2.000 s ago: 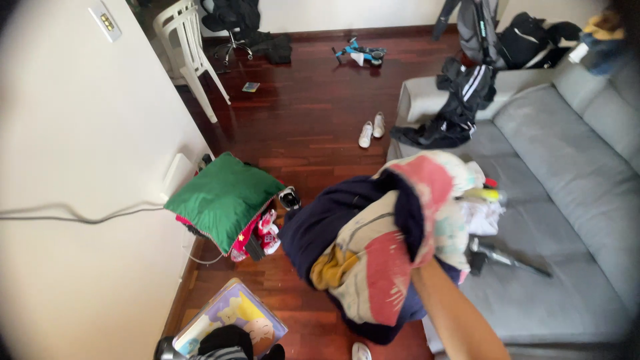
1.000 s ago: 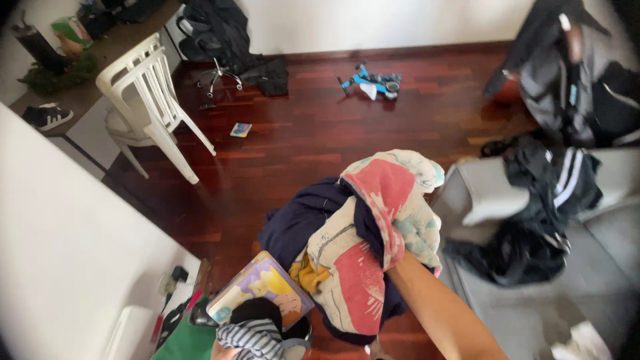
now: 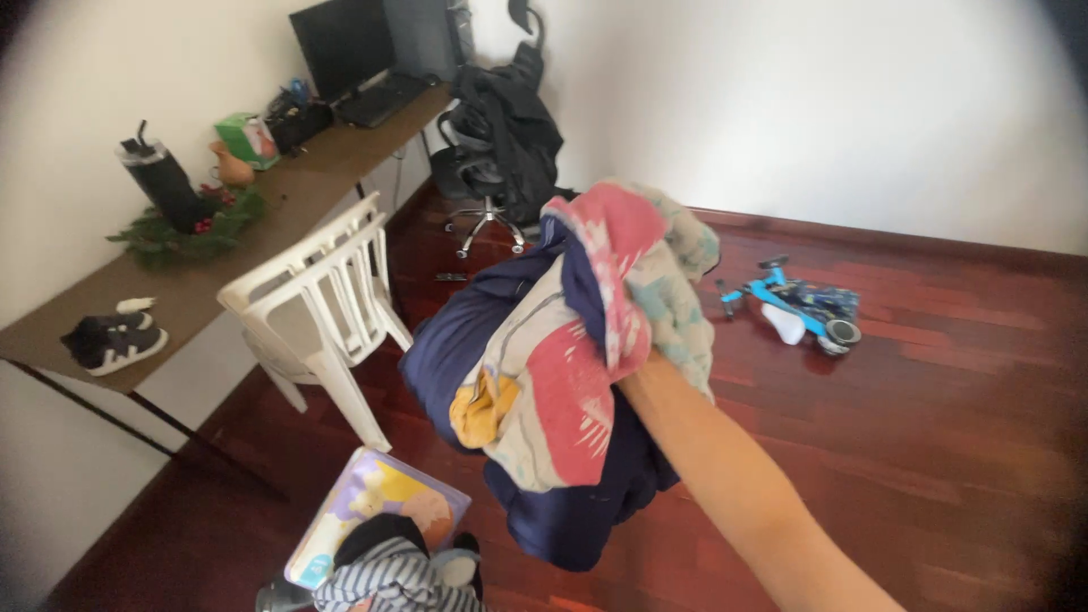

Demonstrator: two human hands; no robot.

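Note:
A big bundle of clothes point(image 3: 569, 340), navy, red-and-cream and mustard cloth with a pale patterned piece, hangs at the middle of the head view. My right hand point(image 3: 631, 367) is buried in its folds and holds it up; only the wrist and forearm show. At the bottom edge, a sliver of my left hand point(image 3: 362, 604) shows at a grey-and-white striped garment point(image 3: 387, 574), with black cloth and dark items beside it. Its fingers are mostly hidden. Just behind the striped cloth is a purple, yellow and white plastic package point(image 3: 374, 484); whether the left hand bears it is unclear.
A white plastic chair point(image 3: 331, 314) stands by a long desk point(image 3: 289, 200) with sneakers point(image 3: 115, 342), a black tumbler point(image 3: 161, 183) and a monitor point(image 3: 344, 42). Behind is an office chair draped with black clothes point(image 3: 510, 127). A blue child's ride-on toy point(image 3: 786, 310) lies on the wooden floor.
The view has swung left, away from the grey sofa and toward the desk. The clothes bundle stays in my right hand, and the striped garment shows more at the bottom.

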